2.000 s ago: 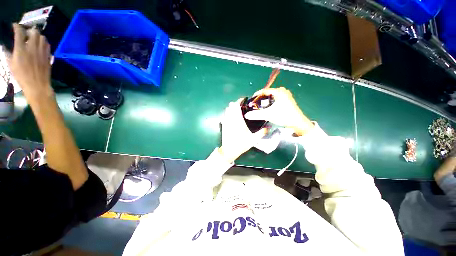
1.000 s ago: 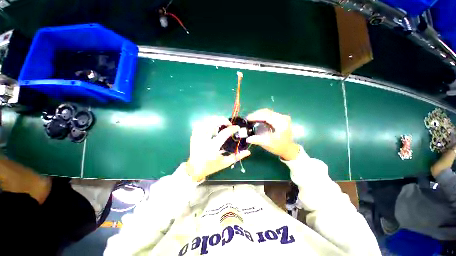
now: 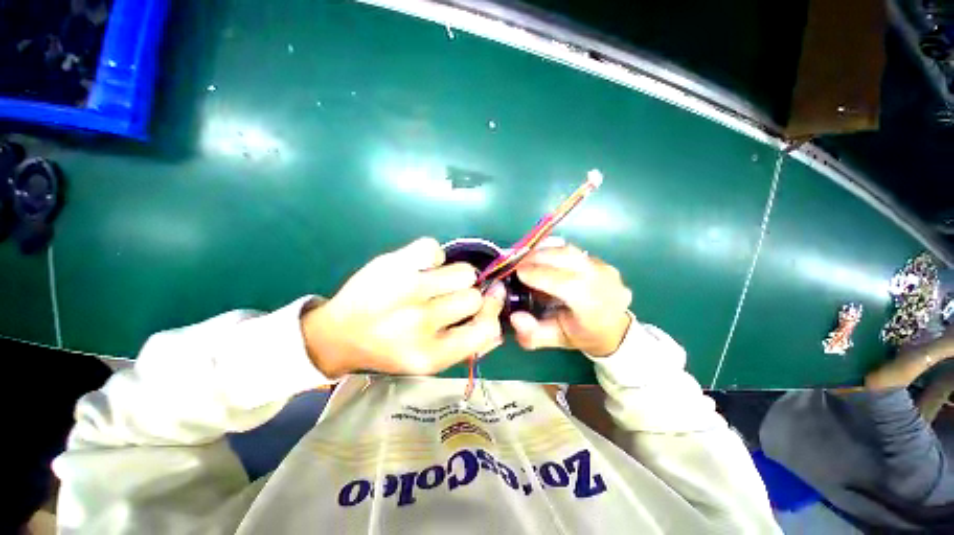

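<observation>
A round black camera part [image 3: 473,251] is held between my two hands above the front edge of the green bench. A bundle of red, orange and dark wires [image 3: 545,226] rises from it to the upper right and ends in a small white plug [image 3: 594,179]. A thin reddish lead hangs below my hands. My left hand [image 3: 410,313] grips the left side, with its fingertips at the base of the wires. My right hand [image 3: 570,298] holds the right side. The fingers hide much of the part.
A blue bin [image 3: 115,94] with dark parts is at the upper left, with black rings [image 3: 37,190] below it. A coppery bunch [image 3: 843,328] and a pile of small metal parts [image 3: 912,301] lie at the right, beside another person's arm [image 3: 910,366]. Brown cardboard [image 3: 840,68] is at the back.
The view has shifted closer and the bin now sits at the upper left corner. The wire bundle has swung from upright to the upper right. Both hands still hold the black part.
</observation>
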